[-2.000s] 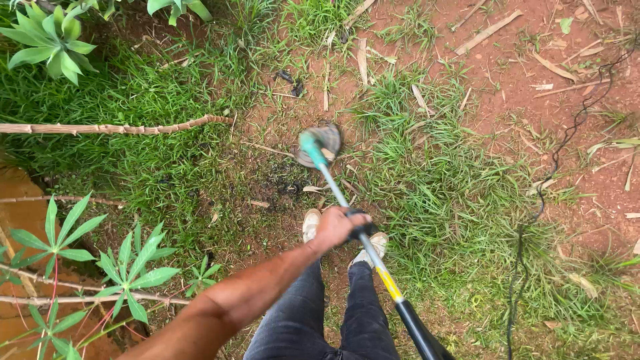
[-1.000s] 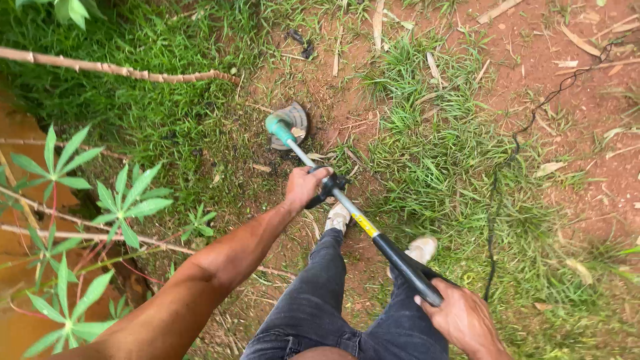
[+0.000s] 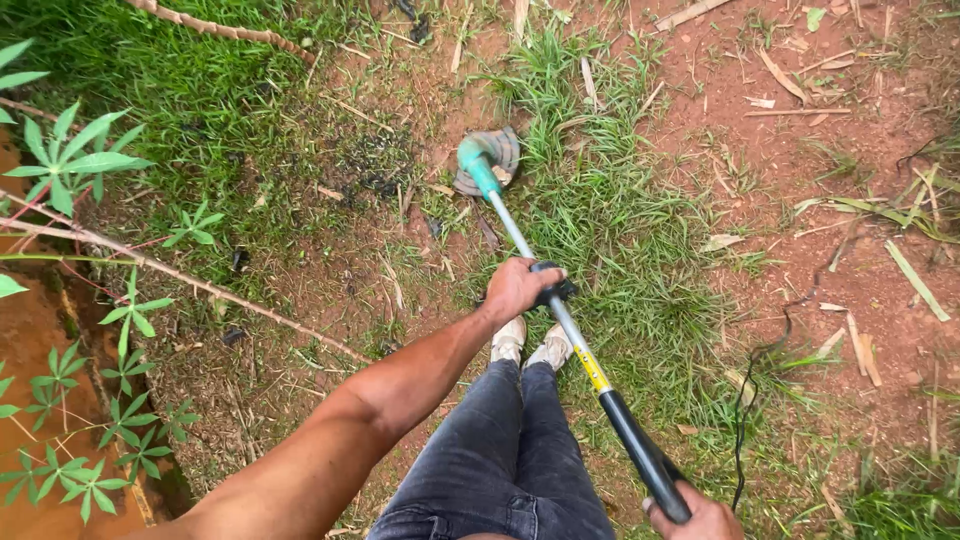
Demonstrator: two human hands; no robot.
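A string trimmer (image 3: 514,225) with a green motor head, grey guard, metal shaft and black rear grip slants across the middle of the view. My left hand (image 3: 519,286) is closed around its black front handle (image 3: 553,285), partway along the shaft. At the lower right my right hand (image 3: 701,516) holds the end of the black rear grip (image 3: 643,454); part of that hand is cut off by the frame edge. The trimmer's guard (image 3: 501,154) lies low over the edge of a grass patch (image 3: 600,180), beyond my shoes. Its cutting line cannot be seen.
Leafy plants with bare stems (image 3: 180,274) reach in from the left, beside an orange-brown surface (image 3: 45,442). A black cord (image 3: 742,412) runs over the ground at right. Dry stalks (image 3: 780,77) litter the red soil. My feet (image 3: 529,343) stand below the front handle.
The trimmer head has moved right, from bare soil to the edge of the grass patch. My feet are closer together. My right hand, unseen two seconds ago, shows on the rear grip.
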